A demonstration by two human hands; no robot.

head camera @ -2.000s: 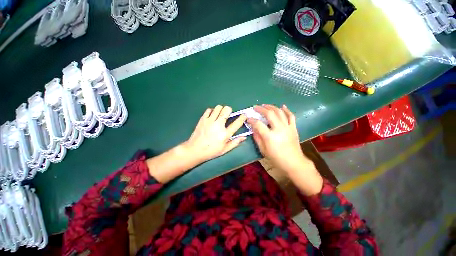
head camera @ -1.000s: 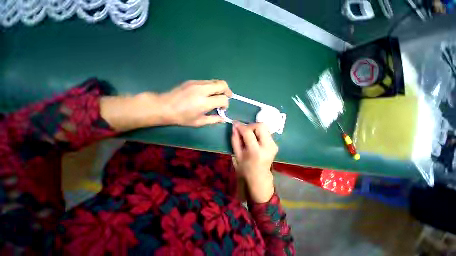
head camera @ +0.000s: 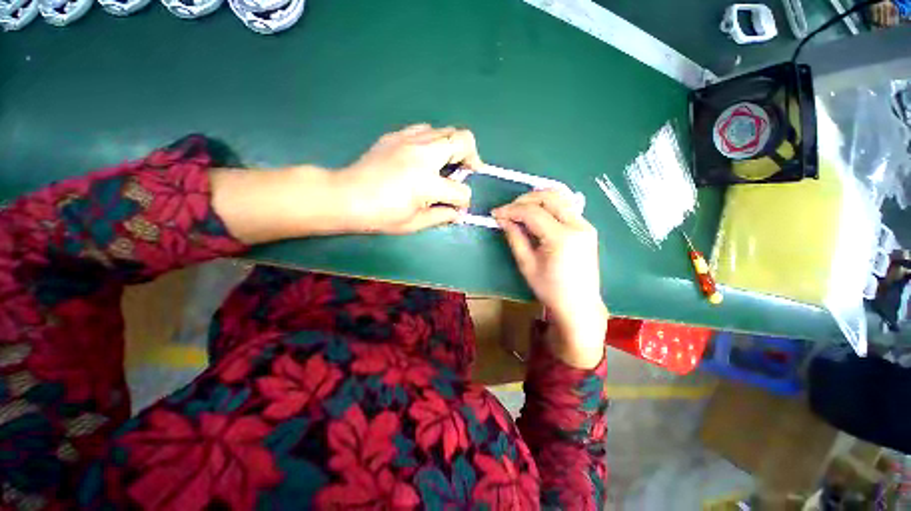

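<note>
A white plastic frame (head camera: 511, 176), an elongated open loop, is held between my two hands just over the green bench. My left hand (head camera: 410, 182) grips its left end, with fingers over the upper and lower sides. My right hand (head camera: 552, 243) holds the lower side near the right end, and its fingers cover most of the round cap there. Whether a strip is in my fingers cannot be told. A bundle of thin silvery strips (head camera: 662, 187) lies to the right, with a few loose ones on its left side.
A red and yellow screwdriver (head camera: 703, 276) lies below the strips. A black fan (head camera: 754, 127) stands at the right beside a yellow block (head camera: 779, 235) in clear plastic. Stacked white frames (head camera: 268, 12) show at the upper left. A red stool (head camera: 659, 342) is beyond the bench edge.
The view has turned, so the bench things have shifted. Both hands stay on the frame; my right hand has moved along its lower side to the right end, now covering the cap.
</note>
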